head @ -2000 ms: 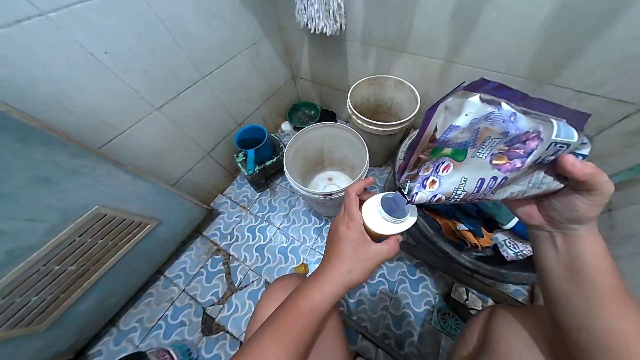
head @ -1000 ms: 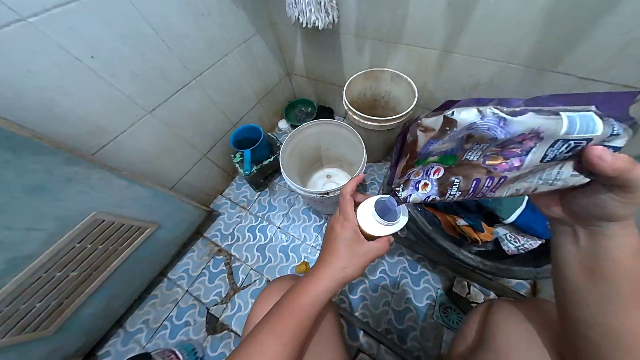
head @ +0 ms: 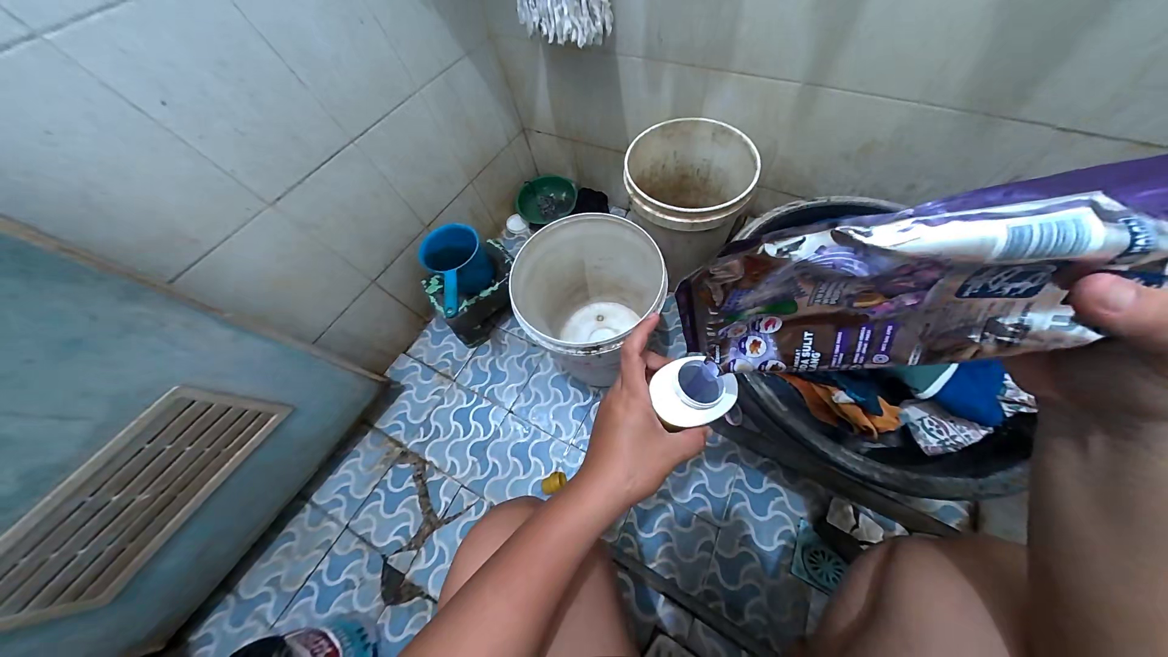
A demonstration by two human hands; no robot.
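My left hand (head: 634, 438) is closed around a white plastic bottle (head: 680, 397), its open mouth facing up and showing purple liquid. My right hand (head: 1095, 356) grips the far right end of a purple plastic refill pouch (head: 876, 310), which lies nearly level with its corner at the bottle's mouth. Purple liquid shows between the corner and the mouth. Beneath the pouch is a black tub (head: 821, 456) holding clothes (head: 949, 401). A yellow cap (head: 553, 482) lies on the tiles below my left wrist.
Two whitish buckets (head: 589, 274) (head: 693, 173) stand by the wall. Left of them are a blue dipper (head: 456, 260) on a dark box, and a green bowl (head: 546, 199). A floor drain (head: 819, 557) lies near my knees. A vented door (head: 173, 493) is at left, a mop head (head: 566, 18) above.
My right hand has raised its end of the pouch and moved right, bringing the pouch from a slant to nearly level. My left hand still holds the bottle at the pouch's corner.
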